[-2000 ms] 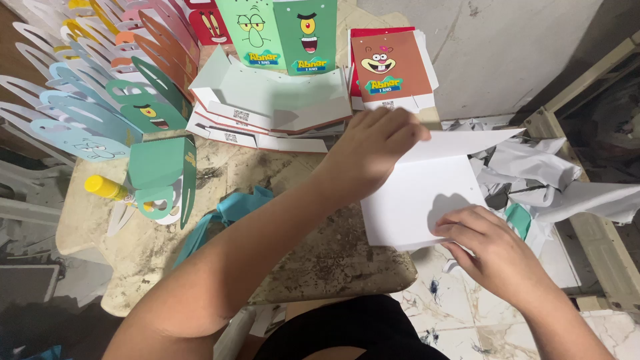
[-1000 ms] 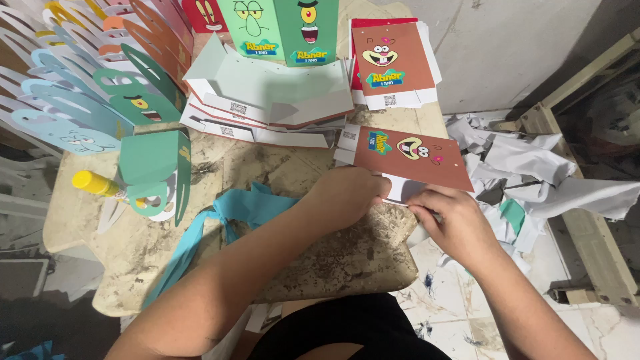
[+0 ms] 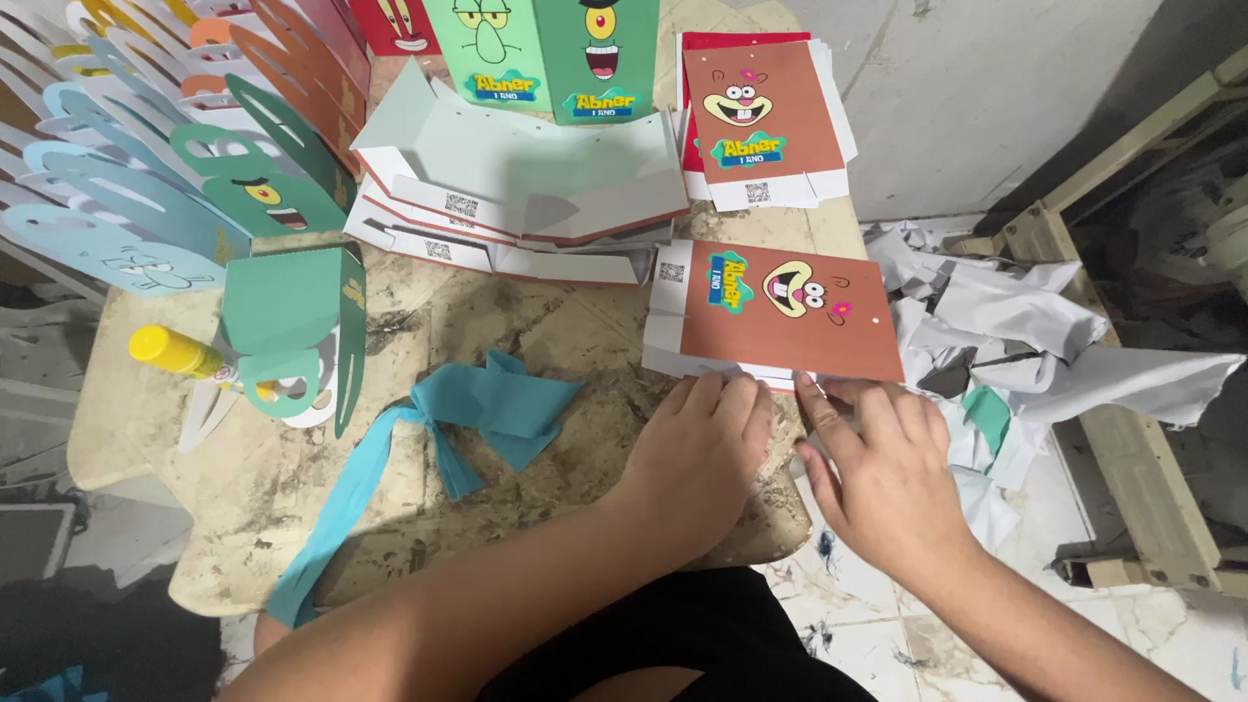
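A printed brown card box blank (image 3: 790,312) with a cartoon face lies sideways, printed side up, at the table's right edge. My left hand (image 3: 702,448) rests its fingertips on the blank's near edge, over a white flap. My right hand (image 3: 873,448) touches the same edge just to the right, thumb and index finger at the flap. Both hands press at the edge, and whether the fingers grip it is hard to tell. Behind it lie a stack of similar brown and red blanks (image 3: 770,117) and opened blanks (image 3: 546,185), white inside up.
On the worn table (image 3: 585,487) are a blue cloth strip (image 3: 497,400), a yellow glue stick (image 3: 175,351), a green folded box (image 3: 283,302) and rows of finished boxes (image 3: 127,234). Green boxes (image 3: 546,58) stand at the back. Crumpled white sheets (image 3: 1014,302) lie right, beside a metal frame (image 3: 1121,439).
Two seconds ago the blank showed its white side, with one hand raised at its upper part; now its printed side is up. Since one second ago both hands have shifted slightly along the near edge.
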